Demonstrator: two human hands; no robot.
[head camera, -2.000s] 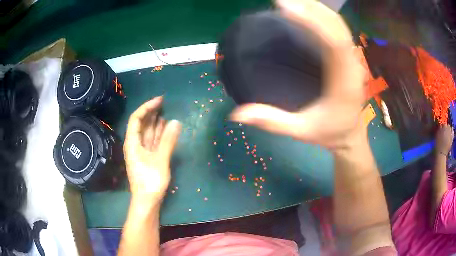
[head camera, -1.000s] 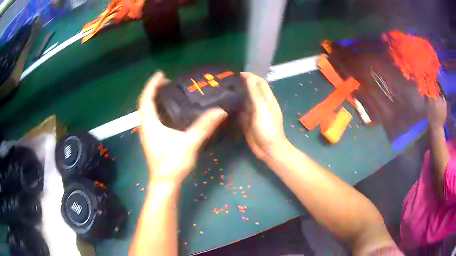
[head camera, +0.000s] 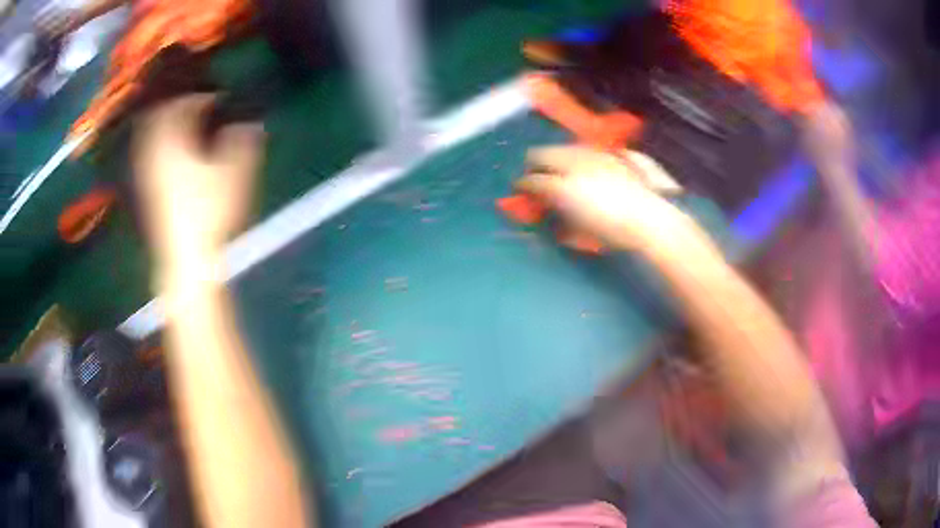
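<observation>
The frame is blurred. My left hand (head camera: 196, 180) is over the green conveyor at the upper left, its fingers by a dark shape; whether it holds that is unclear. My right hand (head camera: 593, 196) is over the loose orange straps (head camera: 603, 126) at the right of the bench. An orange strap end (head camera: 521, 209) shows beside its fingertips; whether the fingers grip it is unclear. Two black speakers (head camera: 129, 469) stand at the lower left, partly cut off or covered by my left forearm.
Small orange bits (head camera: 402, 433) lie scattered on the green bench (head camera: 495, 330). A pale post (head camera: 381, 72) rises by the white edging (head camera: 299, 211). An orange heap (head camera: 747, 46) lies on a dark sheet at upper right. Another person's arm (head camera: 840, 165) reaches toward it.
The speaker is no longer between both hands. My left hand has moved up and left over the conveyor, and my right hand onto the straps. The view has swung right.
</observation>
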